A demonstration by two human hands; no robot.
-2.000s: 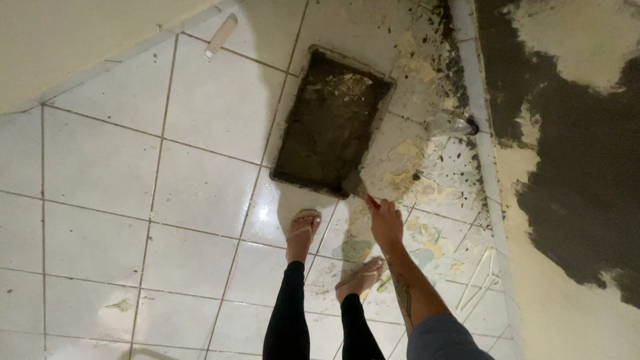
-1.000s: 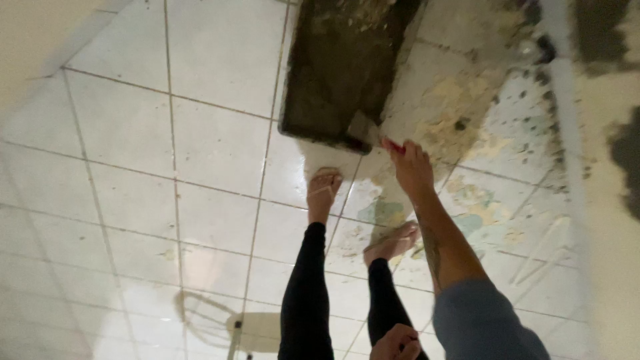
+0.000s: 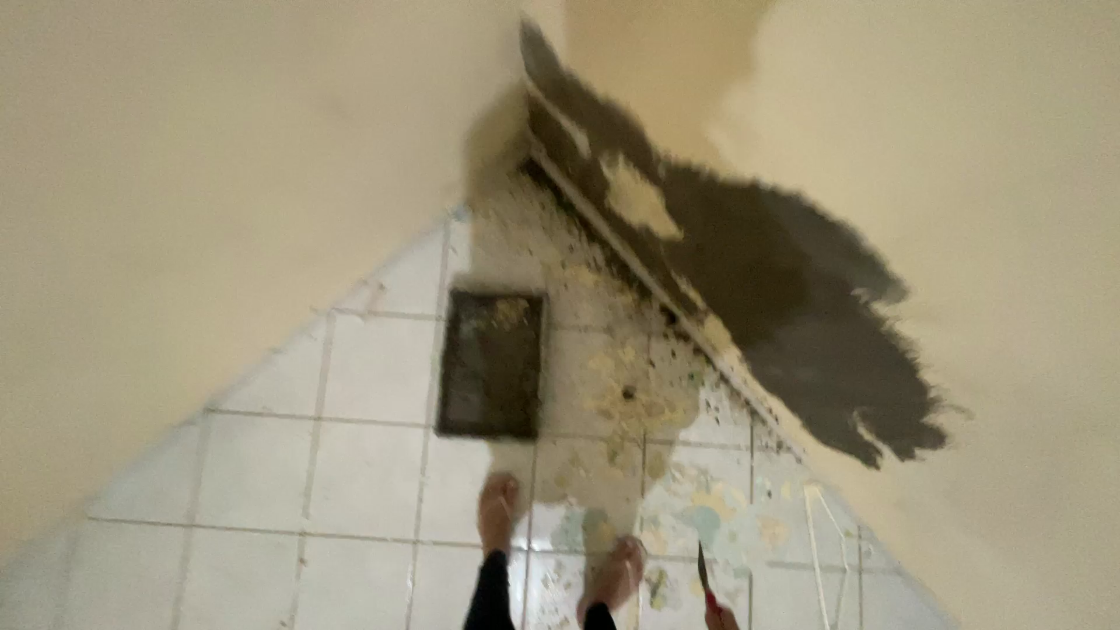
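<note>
At the bottom edge, right of centre, part of my right hand [image 3: 723, 619] grips the red handle of a putty knife [image 3: 703, 569], its narrow dark blade pointing up the view. My left hand is out of view. A dark rectangular tray [image 3: 492, 394] lies on the tiled floor in front of my feet, with pale crumbs at its far end. To the right of the tray rises a wall with a large dark grey patch [image 3: 787, 289] over its cream surface.
White floor tiles [image 3: 367, 464] meet walls on both sides, which join in a far corner. Pale flakes [image 3: 639, 402] and dark debris litter the floor right of the tray. A thin white looped object [image 3: 822, 551] lies at lower right. My bare feet [image 3: 499, 499] stand below the tray.
The putty knife in my right hand has left the tray and is now off to its right. My left hand, partly visible a second ago, is out of view. The view has swung up towards the corner.
</note>
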